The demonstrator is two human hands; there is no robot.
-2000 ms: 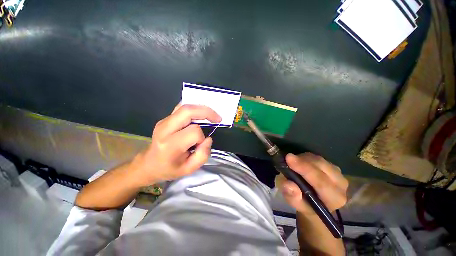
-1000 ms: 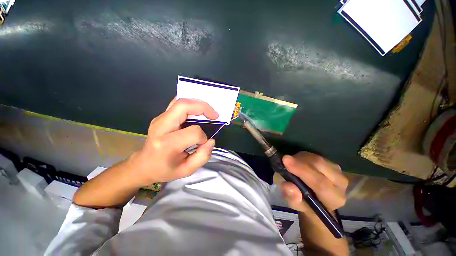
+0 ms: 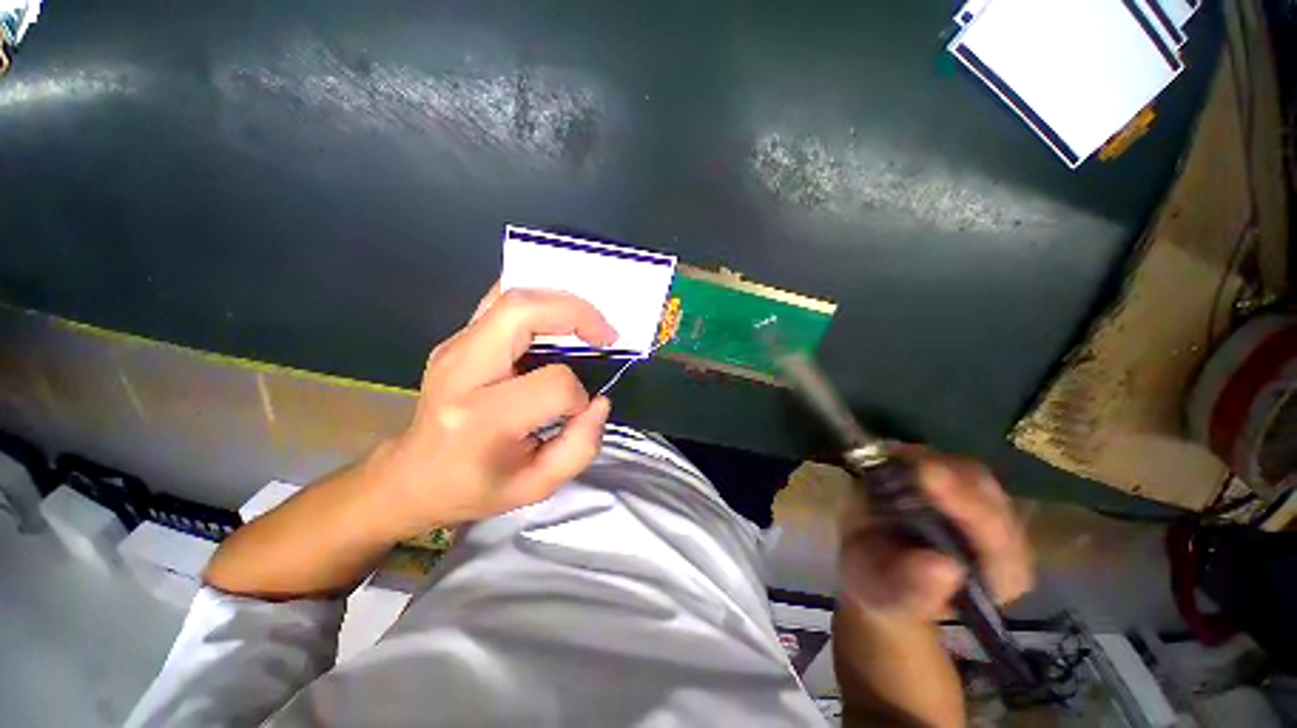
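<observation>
A white display module (image 3: 583,285) with dark edge lines lies on the dark bench, its orange-gold flex tail (image 3: 669,320) over the left end of a green circuit board (image 3: 747,327). My left hand (image 3: 519,391) rests a finger on the display and pinches a thin strand of solder wire (image 3: 620,374) between finger and thumb, its end near the flex tail. My right hand (image 3: 932,533), blurred, grips the black handle of the soldering iron (image 3: 865,452). The iron's blurred tip is over or beside the board's lower right part, away from the flex tail; contact cannot be told.
A fanned stack of display modules (image 3: 1074,78) lies at the upper right. A brown cardboard sheet (image 3: 1124,384) carries a round reddish-rimmed item (image 3: 1259,398) at the right edge. Parts (image 3: 17,22) show at the upper left corner. The bench's front edge (image 3: 214,356) runs near my body.
My right hand has moved the soldering iron right and away from the flex tail. My left hand stays on the display with the solder wire.
</observation>
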